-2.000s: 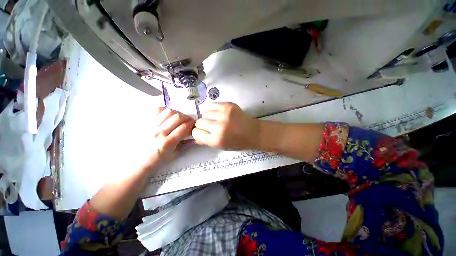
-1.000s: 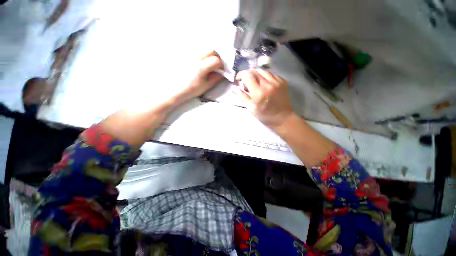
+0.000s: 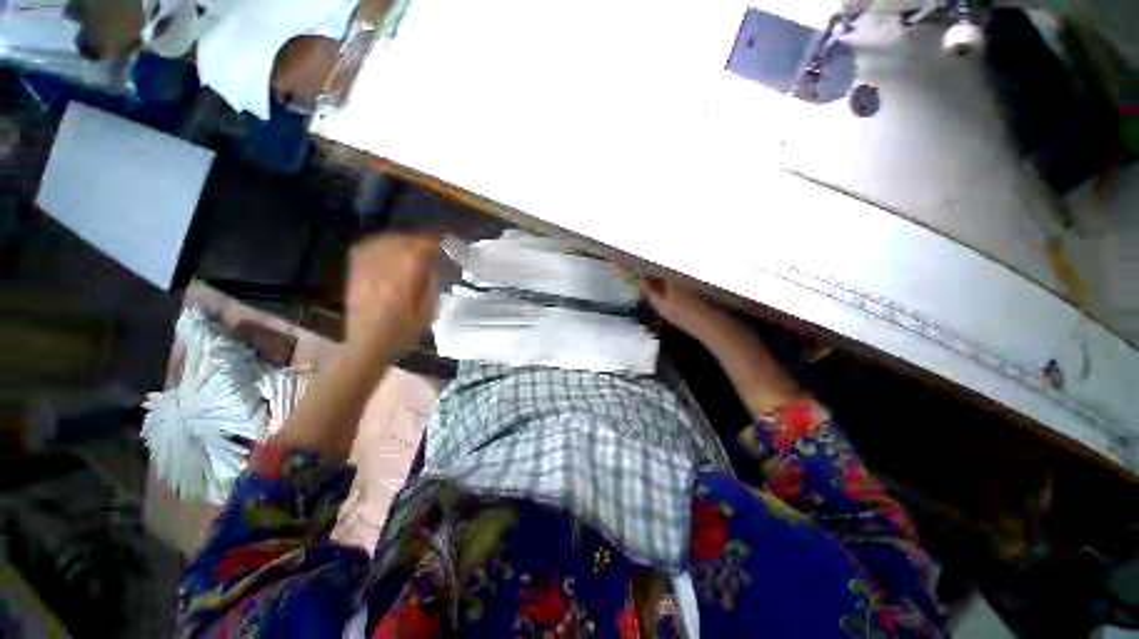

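Note:
Two layered stacks of white strips [image 3: 550, 337] lie on the grey-white check lap cloth [image 3: 562, 431], just below the table's front edge. My left hand [image 3: 394, 285] is blurred at the left end of the stacks; I cannot tell whether it holds a strip. My right hand [image 3: 668, 303] is at the right end of the stacks, close under the table edge, its fingers partly hidden; its grip is unclear. The bluish-grey slide plate [image 3: 772, 50] and the needle area are at the upper right, away from both hands.
The white table [image 3: 562, 112] has ruled marks along its front edge. Fanned white strips [image 3: 206, 412] lie on a pinkish surface [image 3: 387, 431] at the lower left. A dark pouch [image 3: 1049, 100] and a yellowish handle [image 3: 1068, 272] are at the right. A white sheet [image 3: 125, 187] is at the left.
The view has turned down and left towards the lap. Both hands have left the needle area and moved down to the two ends of the strip stacks.

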